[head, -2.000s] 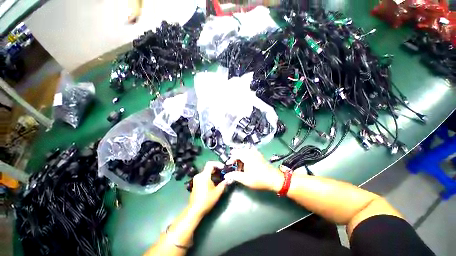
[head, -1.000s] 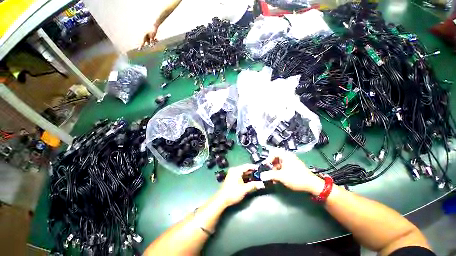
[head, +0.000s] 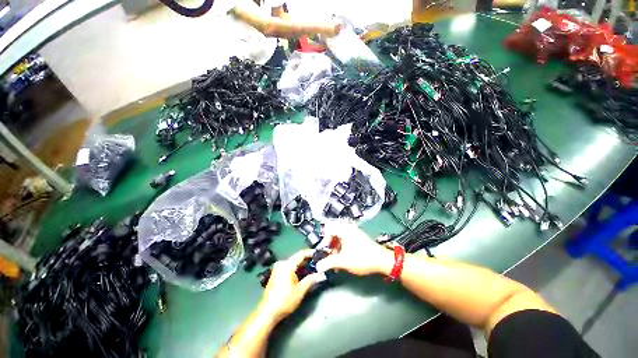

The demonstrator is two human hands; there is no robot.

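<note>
My left hand (head: 285, 281) and my right hand (head: 352, 253) meet low in the middle of the view. Both hold a small black housing piece (head: 320, 257) between their fingertips. The fingers cover most of it, so its exact shape and any board inside cannot be told. A coiled black cable (head: 424, 236) lies on the green table just beyond my right wrist. A clear bag (head: 162, 236) of dark housing shells lies open to the left of my hands. A whitish bag (head: 308, 155) with shinier black pieces stands beyond them.
A large cable pile (head: 476, 133) with green boards lies at the upper right, a smaller pile (head: 227, 98) at the upper left. Finished cable units (head: 80, 294) heap at the far left. Red bags (head: 570, 38) lie upper right. Another person's arm (head: 287, 26) reaches in at the top.
The view swung right, then back left. Both hands stay together on the small black piece. Another person's arm now reaches over the back near the white bags.
</note>
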